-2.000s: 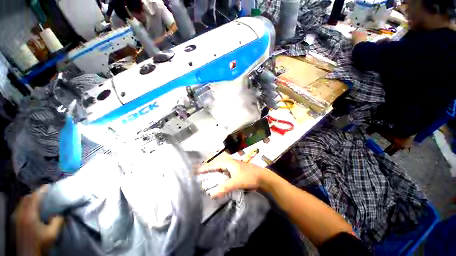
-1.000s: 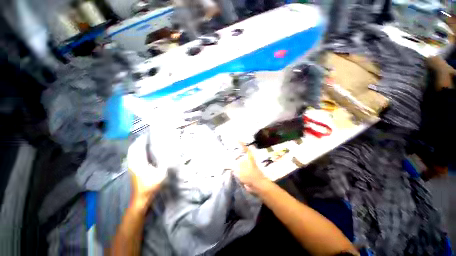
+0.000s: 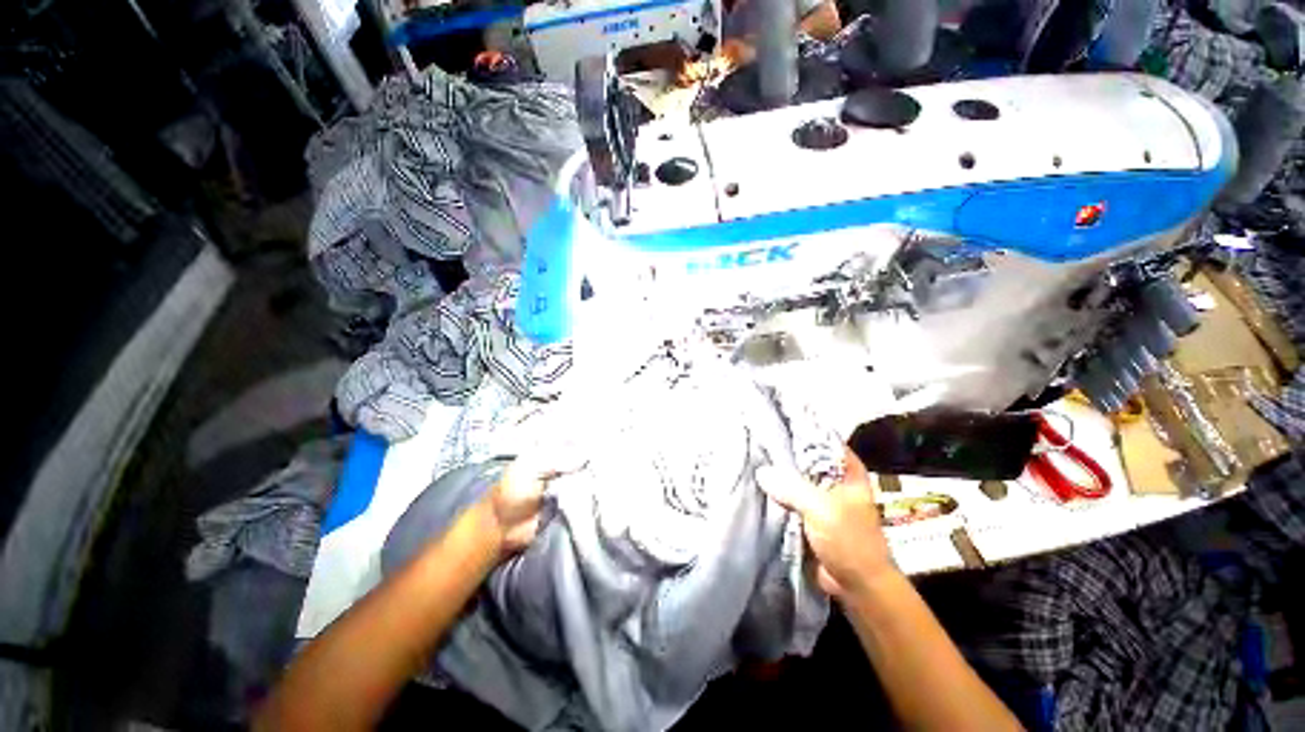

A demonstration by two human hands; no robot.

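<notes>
A grey garment piece (image 3: 630,572) lies bunched at the table's front edge, its upper part under the left end of the white sewing machine (image 3: 916,186). My left hand (image 3: 523,503) holds the cloth at its left side. My right hand (image 3: 837,522) grips it at its right side, fingers partly hidden by folds. Striped cloth shows inside the bundle between my hands. The needle area is washed out by glare, so I cannot tell whether the cloth is under the presser foot. The blue guard (image 3: 547,279) stands at the machine's left end.
A heap of striped cloth (image 3: 415,215) lies left of and behind the machine. A black phone (image 3: 945,446), small yellow snips (image 3: 916,508) and red-handled scissors (image 3: 1066,461) lie right of my right hand. Cardboard (image 3: 1216,358) is at the right end; plaid garments (image 3: 1102,615) lie below.
The view has swung left, so the machine appears further right. My left hand has moved from the far left edge to the cloth near the machine. My right hand now grips the bundle's right side.
</notes>
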